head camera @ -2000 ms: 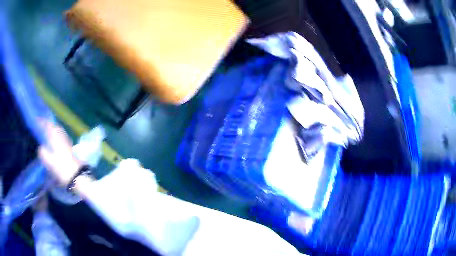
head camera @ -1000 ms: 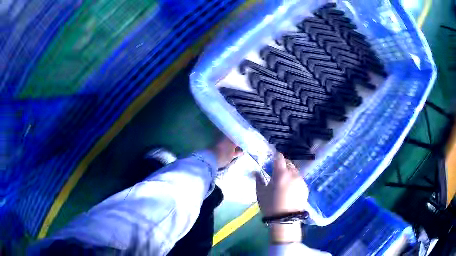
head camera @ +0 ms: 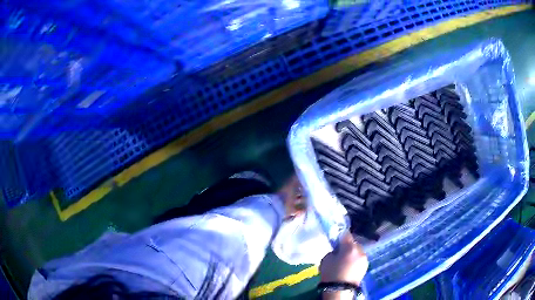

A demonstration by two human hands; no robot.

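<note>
A blue crate (head camera: 446, 246) with a clear plastic liner (head camera: 405, 88) over its rim fills the right side. Black moulded parts (head camera: 405, 152) lie inside in overlapping herringbone rows on a whitish sheet. My right hand (head camera: 345, 262), with a dark bracelet at the wrist, grips the crate's near corner through the liner. My left hand (head camera: 293, 198) is at the crate's near end, further left, its fingers partly hidden behind the rim and liner. A loose flap of liner (head camera: 302, 239) hangs between the hands.
Stacked blue crates or pallets (head camera: 193, 96) stand along the upper left, beyond a yellow floor line (head camera: 193, 139). More blue crates (head camera: 498, 266) are at the lower right. Green floor (head camera: 146, 202) lies between.
The view has turned, and the crate now sits further right and lower in the picture, with both hands still at its near end. Two seconds ago the filled crate was not visible.
</note>
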